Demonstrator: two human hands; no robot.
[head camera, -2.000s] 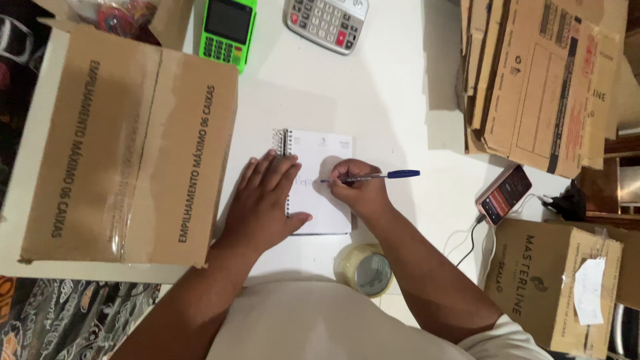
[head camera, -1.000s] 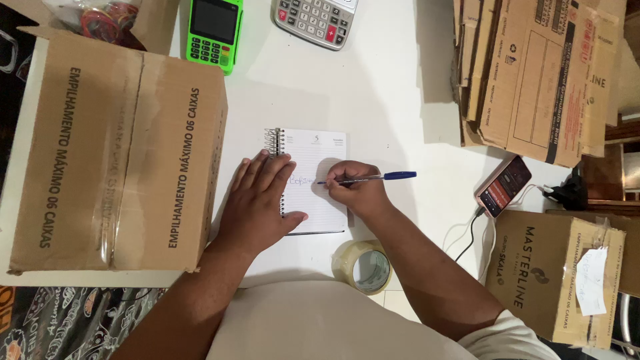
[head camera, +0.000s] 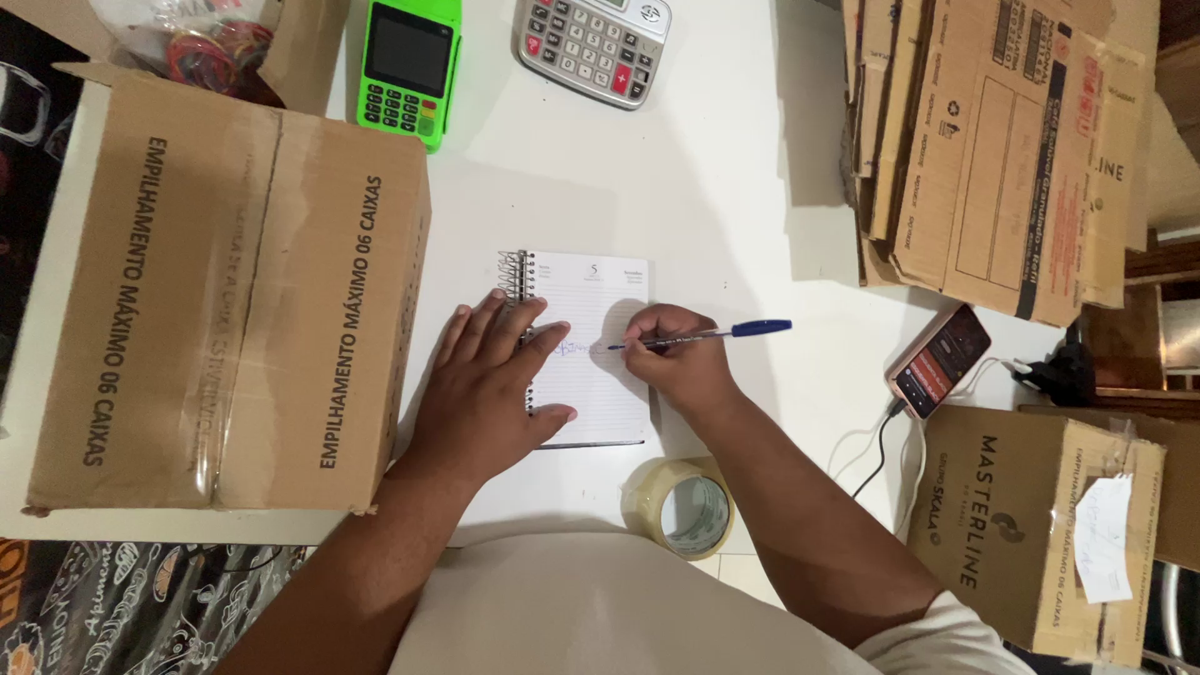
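A spiral-bound notebook (head camera: 600, 403) lies open on the white table, with a line of blue handwriting across its ruled page. My right hand (head camera: 677, 358) grips a ballpoint pen (head camera: 761, 327) with a blue cap on its back end; the tip is at the page, at the end of the writing. My left hand (head camera: 502, 380) lies with fingers spread over the wire spiral and the page's left part, holding nothing. Close below the notebook, near my body, is a roll of clear packing tape (head camera: 694, 511).
A large cardboard box (head camera: 244, 309) stands at left, a green card terminal (head camera: 408, 70) and a calculator (head camera: 595, 47) at the top. Flattened cardboard (head camera: 984, 159) is stacked at upper right, above a phone (head camera: 939, 361) with cables and another cardboard box (head camera: 994, 525). White table edge (head camera: 169, 527) runs near me.
The blue writing has grown longer to the right, and my right hand has moved slightly along the line with the pen. My left hand remains on the notebook.
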